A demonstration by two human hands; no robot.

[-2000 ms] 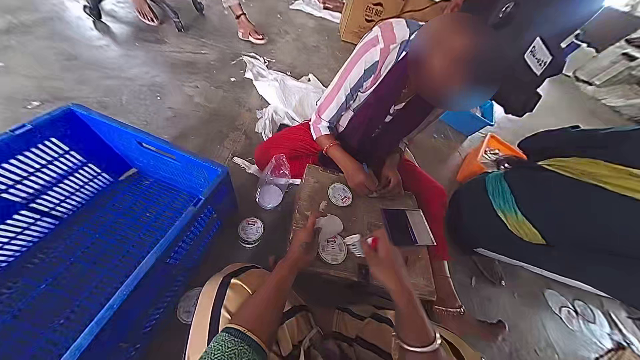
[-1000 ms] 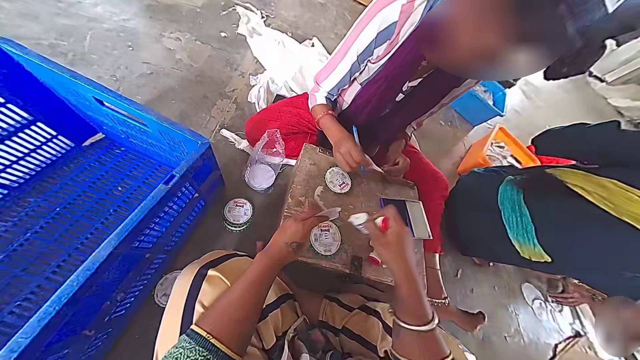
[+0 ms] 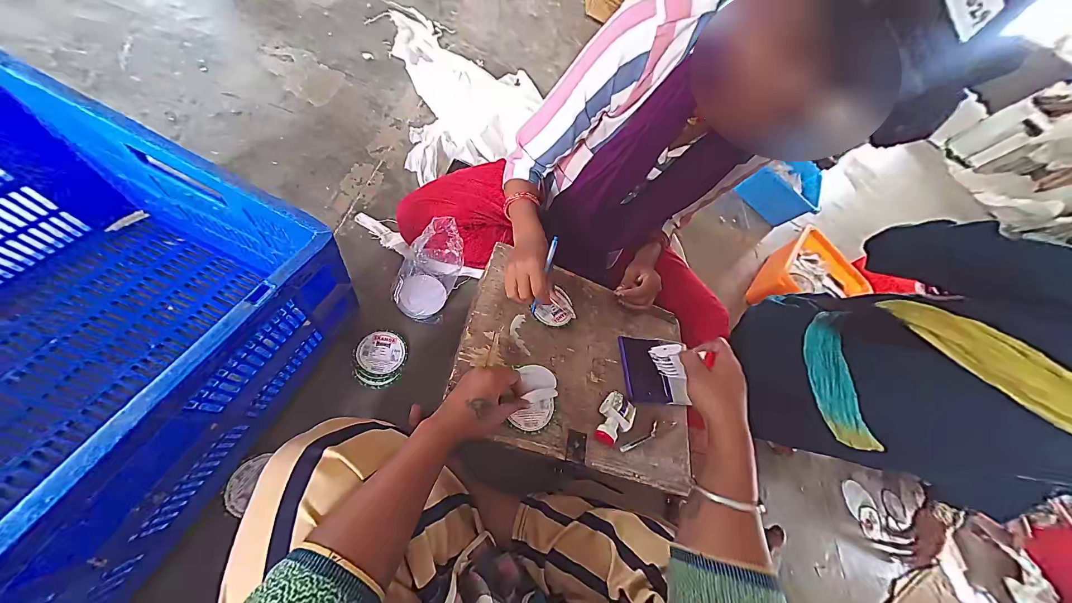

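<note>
My left hand (image 3: 484,400) pinches a thin white disc (image 3: 538,383) over a round printed disc (image 3: 532,414) on a worn wooden box (image 3: 586,360). Held in my right hand (image 3: 716,377) is a small white and red object, apparently a hand stamp (image 3: 667,360), over a dark, purple-edged ink pad (image 3: 645,373). A similar white and red piece (image 3: 616,416) lies on the box beside a thin short stick (image 3: 639,439). Opposite, a person's hand (image 3: 529,272) holds a blue pen (image 3: 550,255) at another printed disc (image 3: 554,307).
A large blue plastic crate (image 3: 310,251) stands at left. Between crate and box are stacked printed discs (image 3: 381,356) and a clear plastic bag with white discs (image 3: 423,295). Farther right are an orange bin (image 3: 775,272), a blue bin (image 3: 783,197) and dark cloth (image 3: 938,377).
My right hand has moved right, from near the printed disc to the ink pad, carrying the white and red object. My left hand stays by the disc. The view has shifted.
</note>
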